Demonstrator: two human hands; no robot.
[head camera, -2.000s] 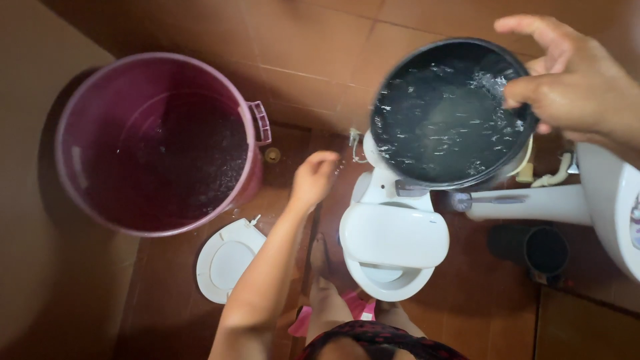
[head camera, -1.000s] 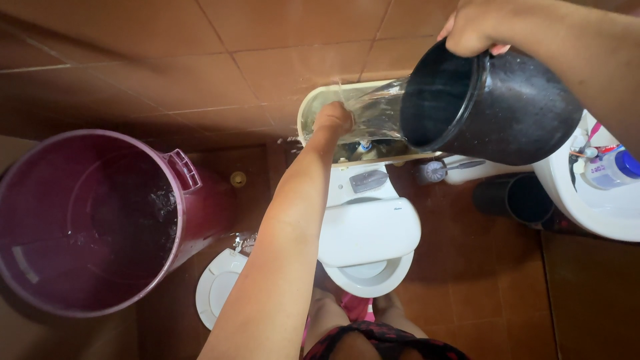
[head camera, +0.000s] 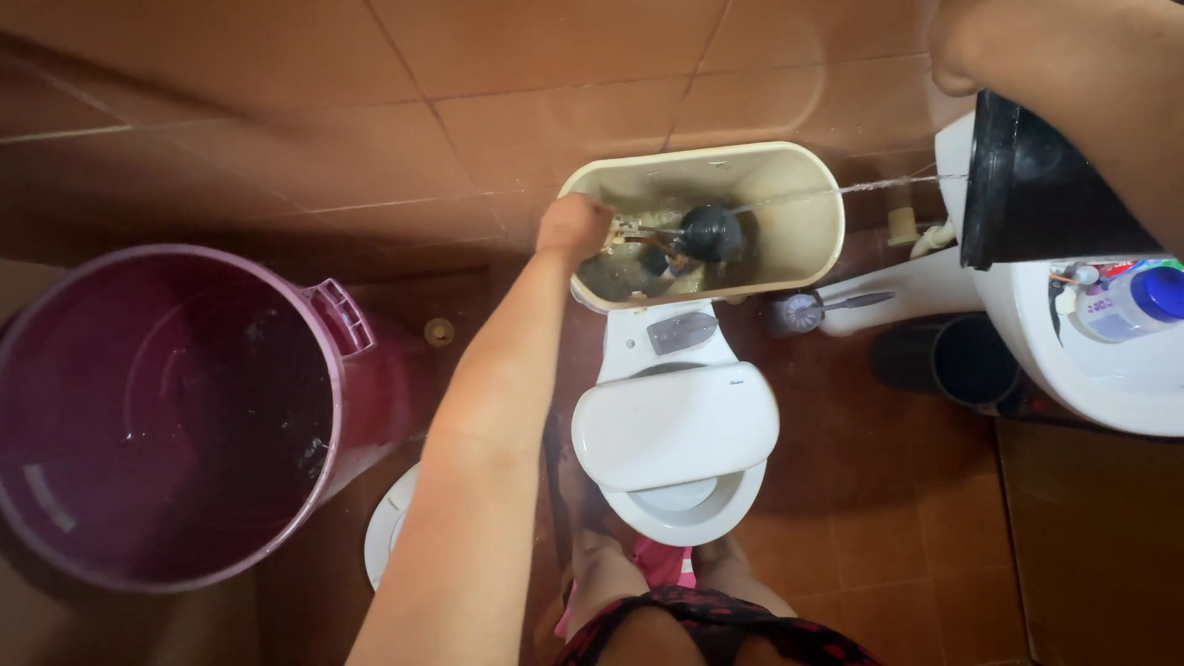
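Observation:
My left hand (head camera: 575, 229) is closed at the left end of the open toilet tank (head camera: 819, 222), at the fill valve fitting (head camera: 624, 233); its exact grip is unclear. Inside the tank lie a black float ball (head camera: 710, 233) and shallow water. At the upper right, my right hand (head camera: 957, 51) is on the black bucket (head camera: 1054, 194), which is tipped on its side. A thin stream of water (head camera: 888, 185) runs from the bucket's rim into the tank. The white tank lid (head camera: 680, 425) rests across the toilet bowl (head camera: 689, 518).
A large maroon tub (head camera: 338, 407) holding water stands at left. A white toilet seat part (head camera: 384, 527) lies beside it. At right are a sink (head camera: 1027, 333) with a blue-capped bottle (head camera: 1128, 305), a toilet brush (head camera: 800, 313) and a dark bin (head camera: 976, 359). A floor drain (head camera: 439, 331) shows near the tub.
The bucket was upright over the tank, then tipped and pouring broadly; now it is farther right and the stream is thin. My left hand has moved up to the tank's left end.

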